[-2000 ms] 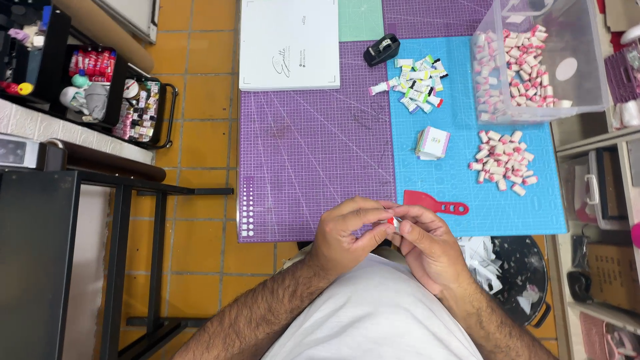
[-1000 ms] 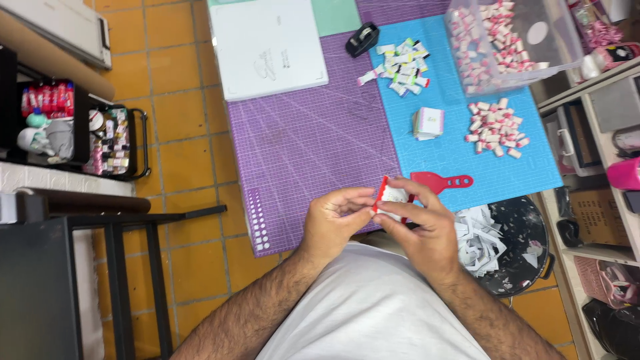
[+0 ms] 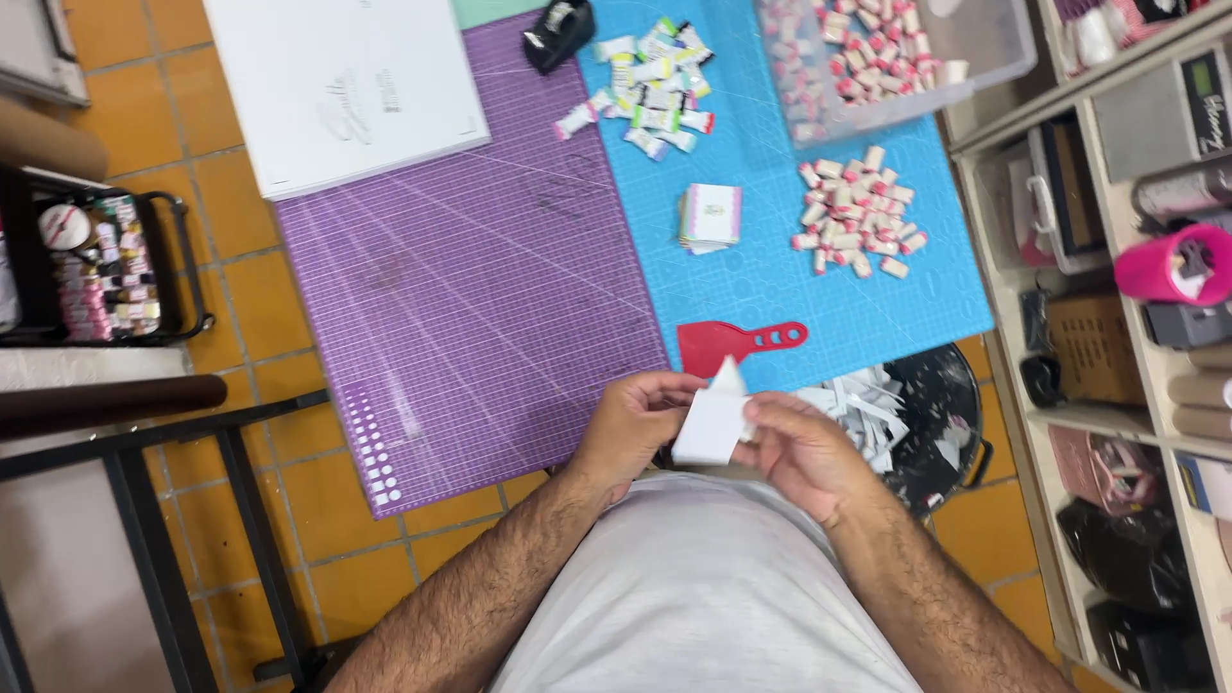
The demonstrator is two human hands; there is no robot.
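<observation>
Both hands hold a white paper piece (image 3: 709, 426) above my lap, by the near edge of the cutting mats. My left hand (image 3: 635, 423) grips its left side. With thumb and fingers my right hand (image 3: 804, 448) pinches the right side, where a pointed flap stands up. Just beyond lies a red plastic scraper (image 3: 717, 346) on the blue cutting mat (image 3: 770, 298). Farther back are a stack of small printed cards (image 3: 712, 214), a pile of wrapped candies (image 3: 657, 87) and a pile of small pink-and-white wrapped pieces (image 3: 857, 217).
A purple cutting mat (image 3: 462, 289) bears a stack of white sheets (image 3: 356, 87) and a black tape dispenser (image 3: 558, 34). At the back right stands a clear plastic bin (image 3: 866, 111). Beside my right arm is a black bin (image 3: 948, 433) with paper scraps; shelves (image 3: 1049, 409) line the right.
The small red-edged item seen between my fingers a second ago no longer shows; a white paper piece is in my hands. The view has moved closer to the mats.
</observation>
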